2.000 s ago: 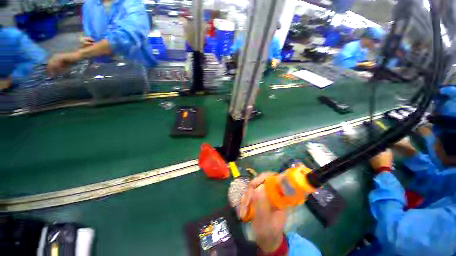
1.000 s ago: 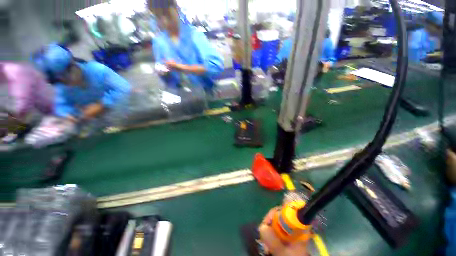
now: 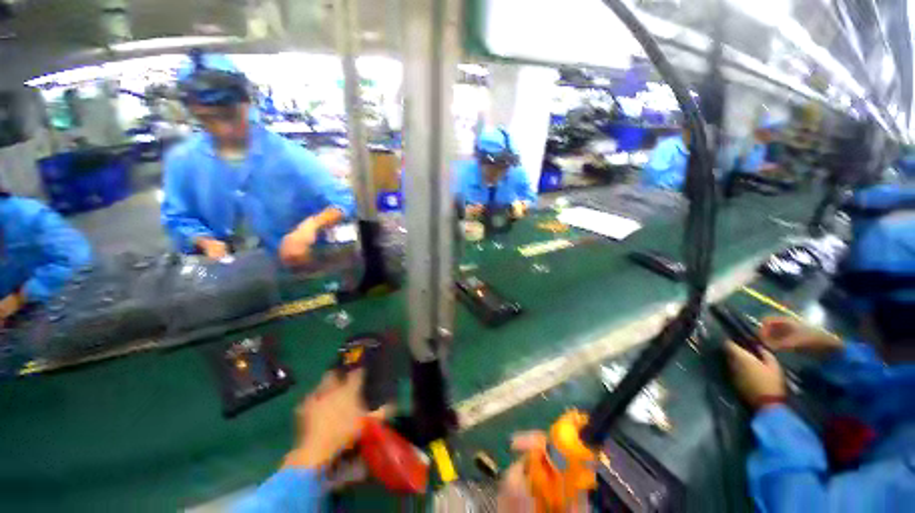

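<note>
My left hand (image 3: 329,419) reaches out to the left of the metal post, with its fingers on the near end of a black phone assembly (image 3: 375,373). The hand is blurred and hides part of that end. My right hand (image 3: 517,481) is at the bottom edge, partly cut off, closed round the orange grip of the electric screwdriver (image 3: 564,463). A black cable rises from the screwdriver's top. The screw dish (image 3: 464,497) shows partly at the bottom edge, left of my right hand.
A red plastic piece (image 3: 393,457) lies by the post (image 3: 429,250). Other phone assemblies lie on the green bench at left (image 3: 251,375) and behind the post (image 3: 489,301). A black fixture (image 3: 637,476) is right of the screwdriver. A person's hands (image 3: 757,366) work at right; workers sit across the line.
The view has shifted. My left hand has come into view and is on a phone assembly beyond the rail. My right hand still holds the screwdriver, now lower in the picture.
</note>
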